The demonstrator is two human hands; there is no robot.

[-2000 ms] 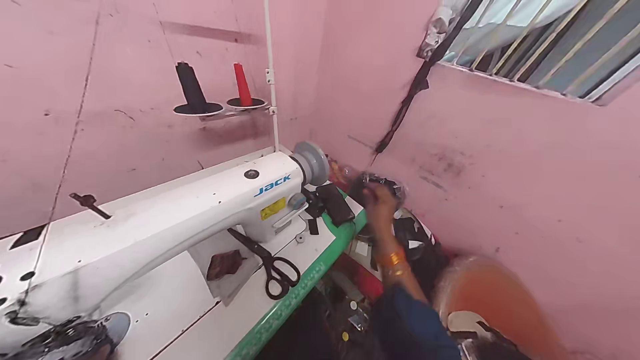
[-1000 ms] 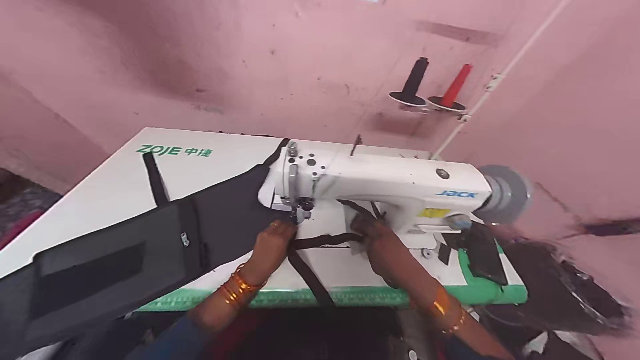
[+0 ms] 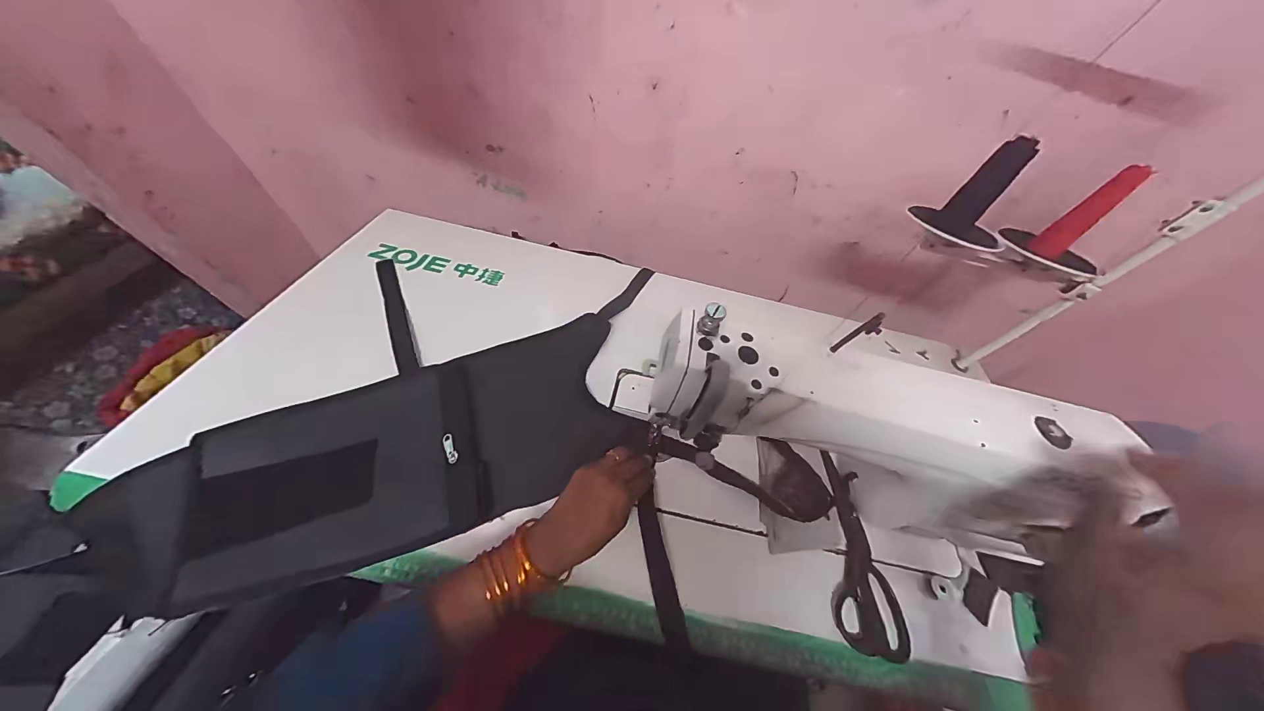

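My left hand (image 3: 597,504), with gold bangles at the wrist, holds the edge of a black fabric piece (image 3: 533,405) close to the needle area of a white Jack sewing machine (image 3: 879,425). The fabric has a zipper with a pale pull and spreads leftward over the table. A black strap (image 3: 660,573) hangs down beside my fingers. My right hand (image 3: 1116,573) is strongly blurred at the machine's right end, by the handwheel; its fingers cannot be made out. Black-handled scissors (image 3: 869,612) lie under the machine arm.
The white table (image 3: 326,326) bears ZOJE lettering and has a green front edge. Black (image 3: 987,193) and red (image 3: 1091,212) thread cones stand on a rack behind the machine. A pink wall rises at the back. More dark fabric (image 3: 59,592) hangs over the left front edge.
My right hand has moved from the straps near the needle to the machine's right end. My left hand remains by the needle. Two seconds ago a hand reached toward items right of the machine.
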